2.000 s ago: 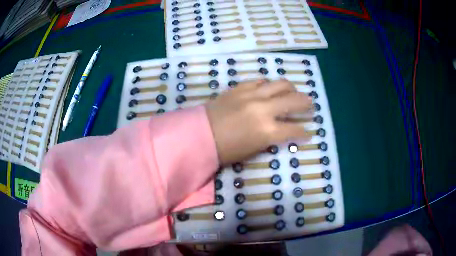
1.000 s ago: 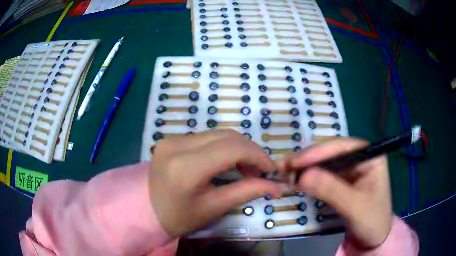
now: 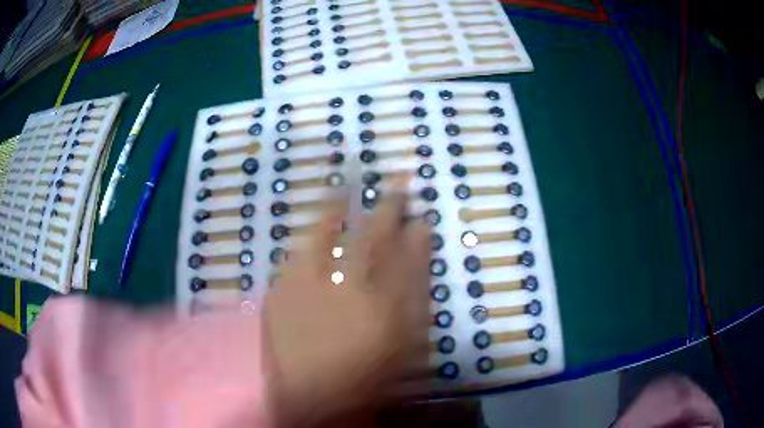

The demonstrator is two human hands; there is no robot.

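The white foam parts tray (image 3: 523,150) lies in front of me with four columns of dumbbell-shaped flex-linked speaker units; each has dark round discs on a tan strip. My left hand (image 3: 352,292), strongly blurred, is over the middle and lower part of the tray and hides several units. Its fingertips point to the far side, and I cannot tell if they hold anything. My right hand is out of the picture; only its pink sleeve shows at the bottom right. The probe pen is not visible.
A rear tray (image 3: 469,73) lies beyond. Stacked trays (image 3: 42,180) are at left, beside a white pen (image 3: 128,155) and a blue pen (image 3: 147,205). A red lead (image 3: 689,196) runs down the right. A white paper slip (image 3: 138,29) is at the far left.
The hands were together over the tray, the right with the black probe pen. Now the left is over the tray's middle and the right has left the picture. The view has shifted.
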